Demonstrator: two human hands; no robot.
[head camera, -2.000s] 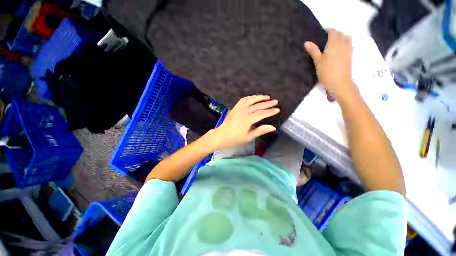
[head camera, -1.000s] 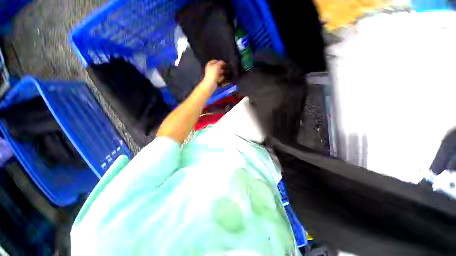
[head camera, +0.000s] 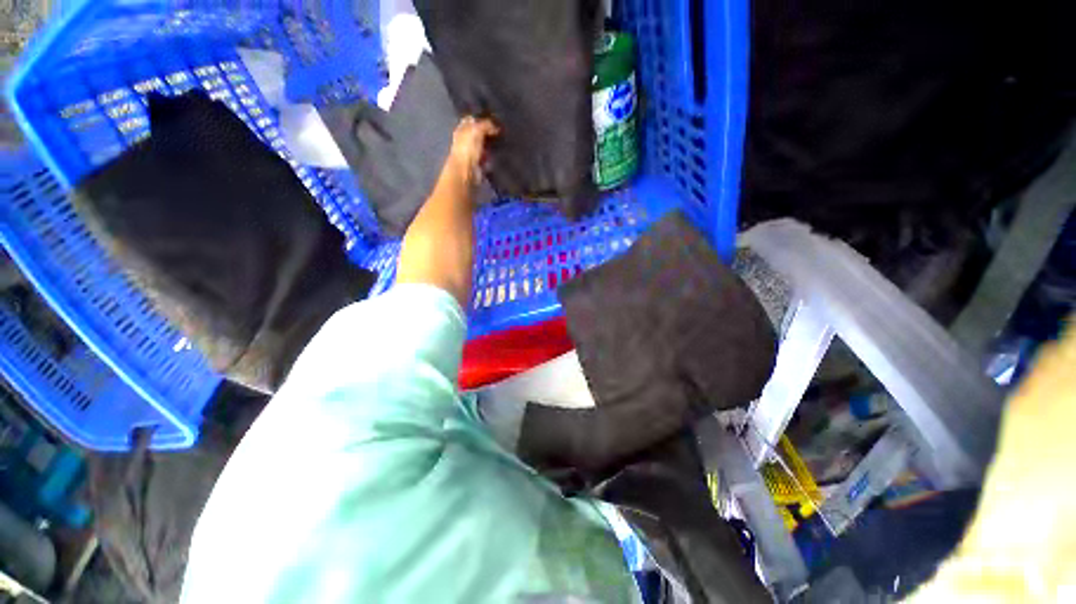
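Observation:
My left hand (head camera: 476, 142) reaches into a blue slatted crate (head camera: 708, 118). Its fingers are curled on the edge of a dark brown-grey cloth panel (head camera: 525, 89). Greyer dark cloth (head camera: 395, 148) lies beside it in the crate. Another dark panel (head camera: 673, 325) hangs over the near rim and lies across my lap. A dark cloth (head camera: 212, 230) drapes over the crate's left side. My right hand is not in view; a blurred tan patch cuts in at the lower right edge, and I cannot tell what it is.
A green can or bottle (head camera: 615, 112) stands inside the crate at the right. Red cloth (head camera: 513, 352) lies by its near rim. A pale grey plastic stool or chair (head camera: 873, 319) stands at right, with a yellow basket-like item (head camera: 793, 484) below.
The view has turned from the white table down to the crate. My left hand has left the cloth on the table and reached into the crate. My right hand has gone out of view.

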